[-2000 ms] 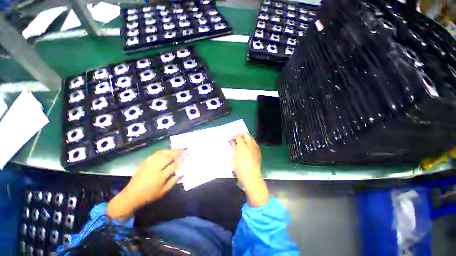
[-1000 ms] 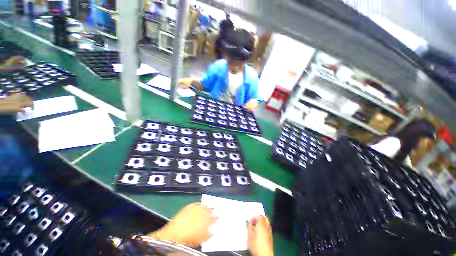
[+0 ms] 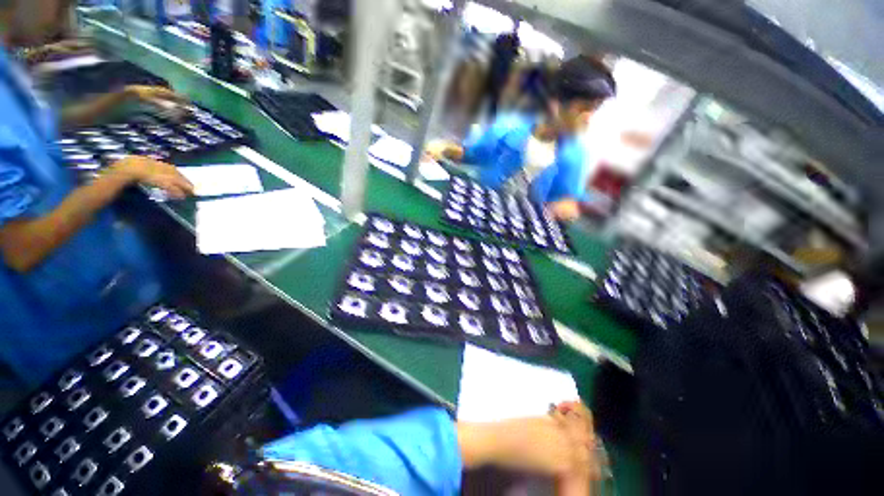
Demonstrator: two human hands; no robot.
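A blank white sheet [image 3: 514, 386] lies at the bench edge in front of me. My left hand [image 3: 519, 444] reaches in from the left across its lower part, blurred, fingers hidden or merged with the right hand. My right hand [image 3: 578, 438] is at the sheet's lower right corner, fingertips bent together, with a small dark speck beside them. Whether either hand holds anything is unclear. A black pocket tray [image 3: 441, 281] with silvery squarish parts lies flat beyond the sheet.
Another filled tray [image 3: 126, 397] is low at left. A tall black tray stack [image 3: 717, 387] stands at right, with filled trays [image 3: 504, 215] across the bench. White sheets [image 3: 260, 221] lie at left. A person in blue [image 3: 58, 232] works at left, another [image 3: 523, 155] opposite. Metal uprights [image 3: 363, 116] stand between.
The view has lifted and swung left, showing more of the person at left. My left hand has moved right across the sheet to my right hand; they were apart before.
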